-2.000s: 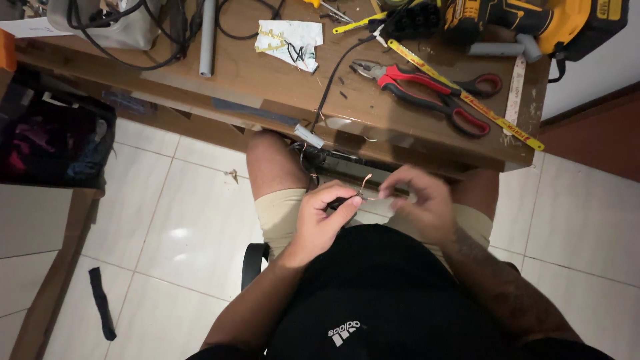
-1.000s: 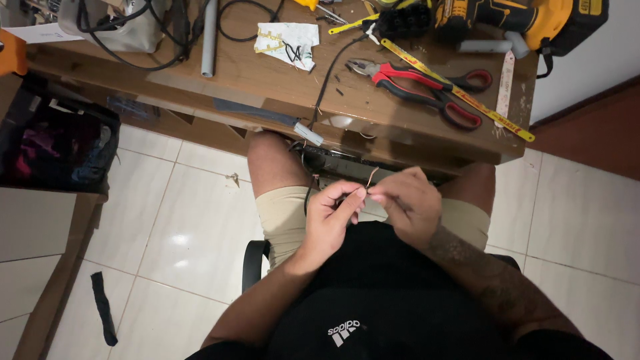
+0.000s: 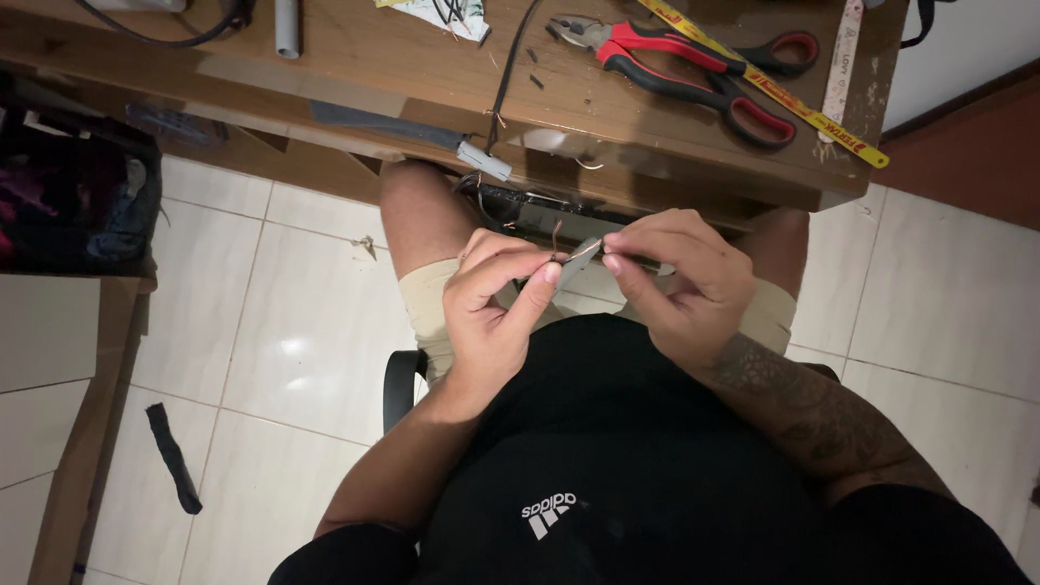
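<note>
Between the fingertips of my left hand (image 3: 500, 296) is the dark sheathed part of a thin wire, with one bare copper strand (image 3: 556, 236) standing up from it. A second copper strand (image 3: 587, 250) slants up to the right, its tip pinched between the thumb and forefinger of my right hand (image 3: 686, 280). Both hands are over my lap, just off the desk's front edge. Behind the wire is a grey flat piece (image 3: 574, 270), partly hidden by the fingers. A black cable (image 3: 509, 73) runs down the desk to a grey plastic piece (image 3: 484, 161) at the edge.
On the wooden desk (image 3: 455, 81) lie red-and-black combination pliers (image 3: 650, 61), scissors (image 3: 756, 114) with red-and-black handles, a yellow hacksaw blade (image 3: 780, 93) and a grey tube (image 3: 287, 28). A dark strip (image 3: 173, 459) lies on the tiled floor. A chair armrest (image 3: 402, 390) is at my left.
My hands were close together over the wire a second ago; now they are a little apart, with copper showing between them. The view has shifted, cutting the drill out of sight.
</note>
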